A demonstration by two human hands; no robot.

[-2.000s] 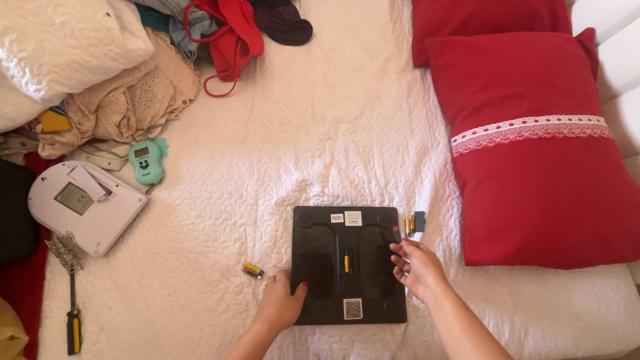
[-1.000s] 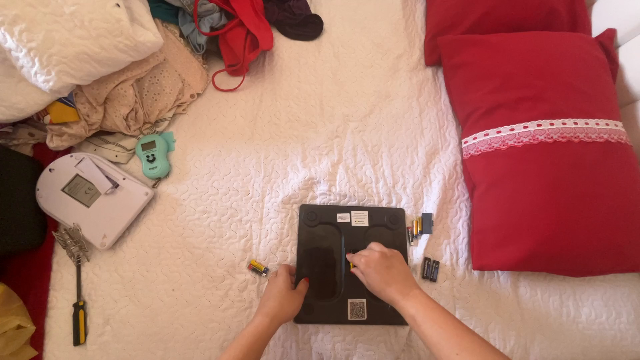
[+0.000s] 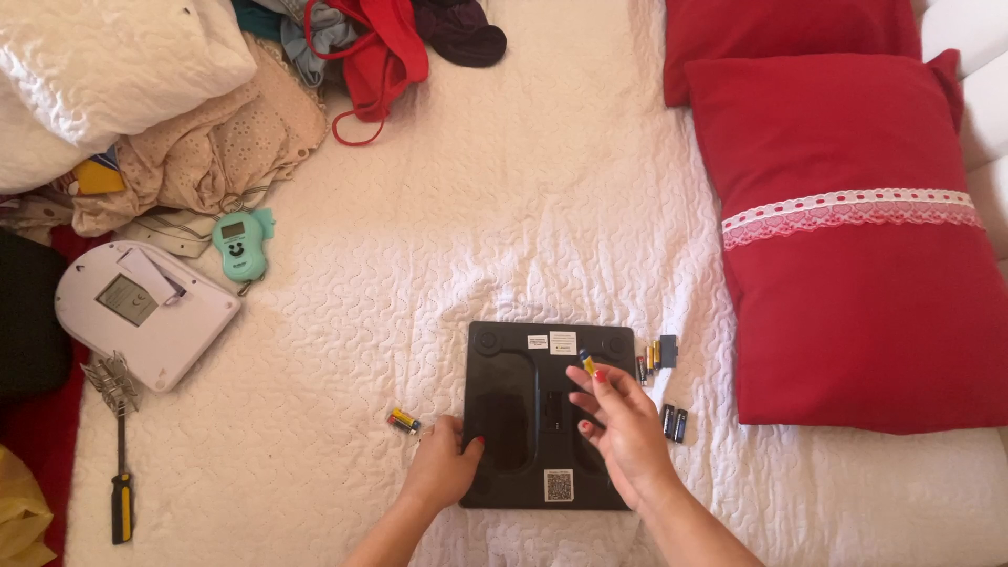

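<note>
A black bathroom scale (image 3: pixel 504 409) lies underside up on the quilted bedspread, its narrow battery compartment (image 3: pixel 554 411) uncovered and no battery visible in it. My left hand (image 3: pixel 447 463) holds the scale's left edge, thumb on top. Above the scale, my right hand (image 3: pixel 626 421) grips a yellow and blue battery (image 3: pixel 587 362) between thumb and fingers. Two yellow and red batteries (image 3: pixel 403 420) lie left of the scale. To its right are yellow batteries (image 3: pixel 653 356) beside a small dark battery cover (image 3: pixel 668 351), and two black batteries (image 3: pixel 674 423) below them.
Red cushions (image 3: pixel 850 315) lie at the right. At the left are a white scale (image 3: pixel 181 339) turned over, a turquoise hand-held digital scale (image 3: pixel 240 246), and a yellow and black handled tool (image 3: pixel 121 504) with a metal head. Clothes (image 3: pixel 197 150) are heaped at upper left.
My right hand went down to the compartment and has lifted from it with a battery. The battery seen in the compartment two seconds ago is gone from there. My left hand stays at the scale's edge.
</note>
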